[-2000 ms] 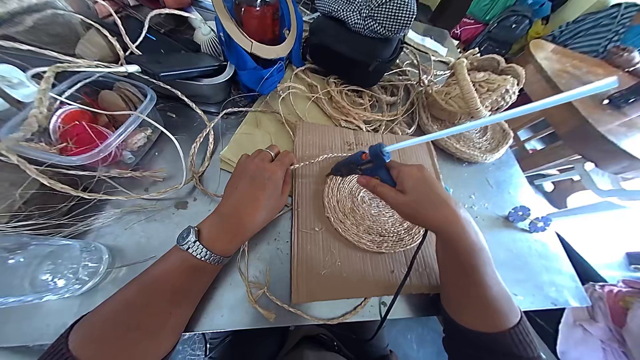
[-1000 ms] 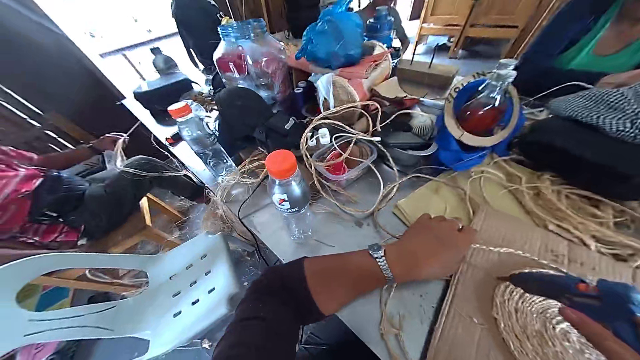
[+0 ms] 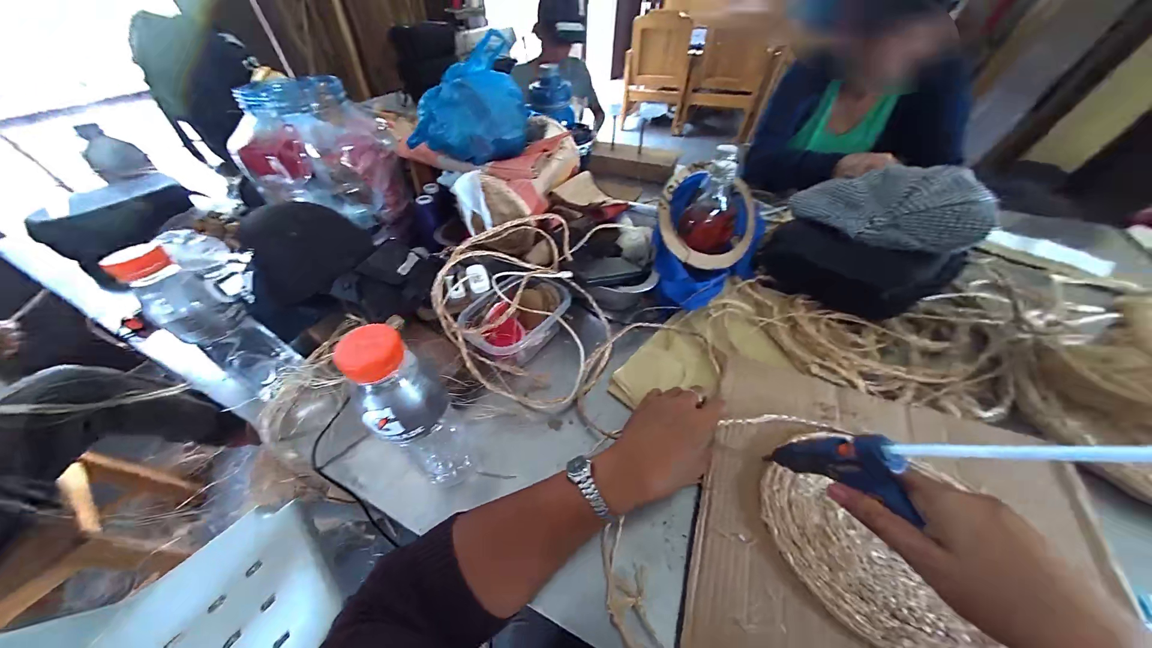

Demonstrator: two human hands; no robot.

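My right hand [image 3: 963, 535] grips a dark blue hot glue gun [image 3: 859, 463] with a long glue stick [image 3: 1017, 453] out of its back. Its nozzle is over the upper left rim of a round coiled mat of braided fibre [image 3: 864, 558], which lies on corrugated cardboard [image 3: 733, 558]. My left hand [image 3: 670, 441], with a ring and a metal watch, is closed on the fibre braid [image 3: 765, 418] at the cardboard's left edge. From there the braid runs to the mat's top edge. Loose braid trails below my left wrist.
An orange-capped plastic bottle [image 3: 405, 405] stands left of my forearm, near a clear tub [image 3: 517, 319] and loops of braid. Behind are a blue-wrapped container [image 3: 706, 234], a dark case [image 3: 864, 265] and fibre strands [image 3: 900, 351]. A person [image 3: 855, 117] sits across the table; a plastic chair [image 3: 234, 585] is lower left.
The view has swung left since the oldest frame, then back a little to the right. My left hand remains on the braid and my right hand on the glue gun over the mat's edge.
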